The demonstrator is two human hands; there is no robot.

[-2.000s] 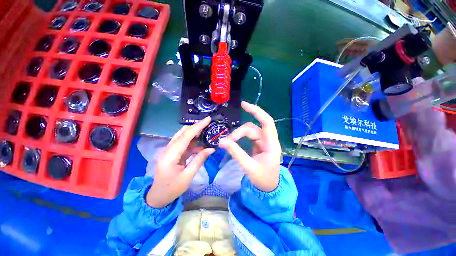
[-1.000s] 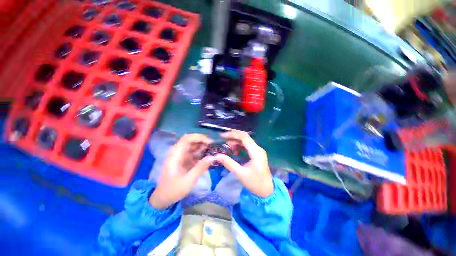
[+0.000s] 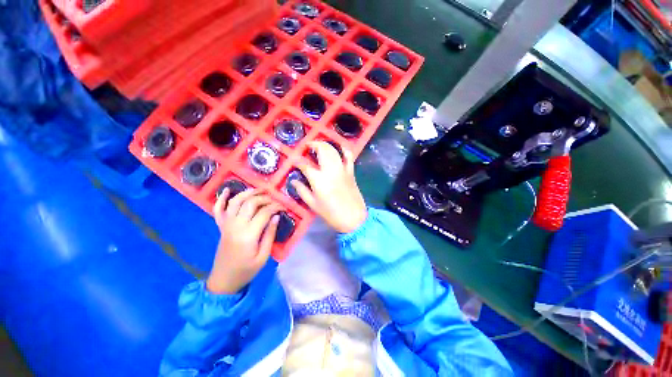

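The red-orange parts tray [image 3: 245, 166] holds rows of round dark watch heads. My left hand [image 3: 242, 239] is over its near corner, fingertips at a dark watch head [image 3: 284, 227] in the corner pocket and at another [image 3: 232, 189] beside it. My right hand [image 3: 335, 190] reaches over the tray's near right edge, its fingers spread across two pockets and touching or close to dark watch heads [image 3: 297, 184]. My fingers partly cover these pieces, so whether either hand grips one cannot be told.
The black toggle press [image 3: 435, 213] stands right of the tray, its red handle [image 3: 553, 193] pointing down. A clear film [image 3: 389, 156] and white scrap [image 3: 424, 123] lie between them. Stacked trays [image 3: 173, 44] are behind left. A blue box [image 3: 600, 272] and tubing are at right.
The view has swung left. My hands have moved from in front of the press, where they held a watch head, to the tray. The previously empty corner pocket now holds a dark watch head.
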